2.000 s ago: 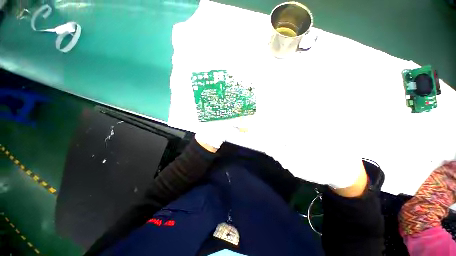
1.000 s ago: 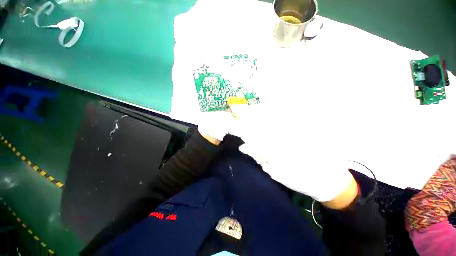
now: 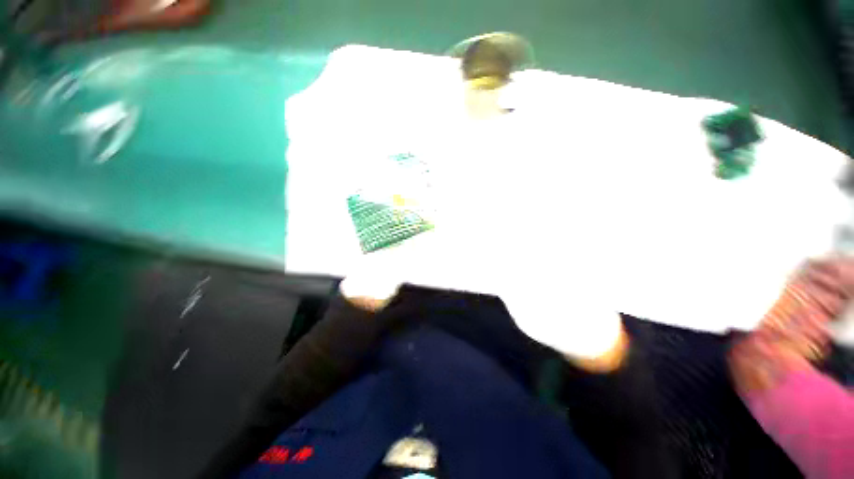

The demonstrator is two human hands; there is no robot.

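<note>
A green circuit board (image 3: 389, 223), solder side up, lies tilted at the near left of the white sheet (image 3: 599, 187); its upper right part is washed out. Small orange-yellow brush bristles (image 3: 401, 200) show over the board. My left hand (image 3: 372, 283), in a white glove, is at the board's near edge; its fingers blend into the sheet, so its grip cannot be told. My right hand (image 3: 562, 323), also white-gloved, reaches in from the right on the brush's side, its fingers washed out. A steel cup (image 3: 489, 75) with yellowish liquid stands behind the board. The view is blurred.
Another green board (image 3: 733, 140) with a black part lies at the sheet's far right. A person's patterned and pink sleeve (image 3: 796, 393) is at the right edge. A white looped strap (image 3: 108, 126) lies on the green bench. A black surface (image 3: 187, 365) is at lower left.
The view has shifted and blurred; cup and boards sit lower and further left in the picture. The bristles remain over the board. A reddish blurred shape now shows at the top left.
</note>
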